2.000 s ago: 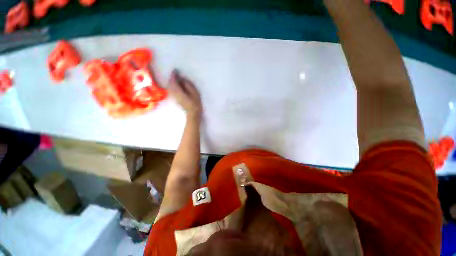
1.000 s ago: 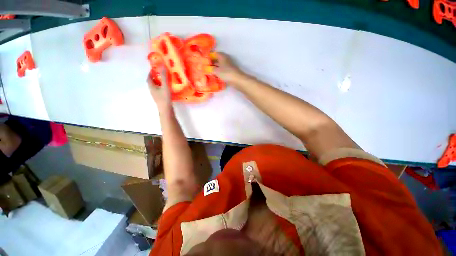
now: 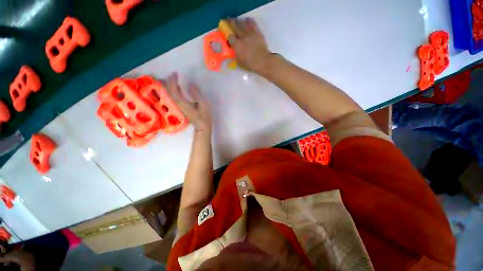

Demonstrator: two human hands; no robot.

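Orange controller shells lie in a loose heap [image 3: 135, 110] on the white bench, left of centre. My left hand [image 3: 193, 103] is beside the heap's right edge, fingers apart and slightly blurred, with no shell seen in it. My right hand [image 3: 246, 45], with yellow bands on its fingers, is farther up and right near the belt-side edge of the bench. It is on a single orange shell [image 3: 215, 50], holding it at its right side. The fingers hide part of that shell.
The dark green belt [image 3: 100, 58] runs along the upper left with spaced shells [image 3: 67, 44]. Single shells [image 3: 42, 152] lie on the bench's left; a pair [image 3: 434, 58] lies right, near a blue bin [image 3: 461, 24]. Packed shells [image 3: 316, 148] show below the bench edge. A person's arm shows bottom left.
The view has turned. My right hand has moved off the heap, up and to the right, with one shell. My left hand has come away from the heap's left side to its right side.
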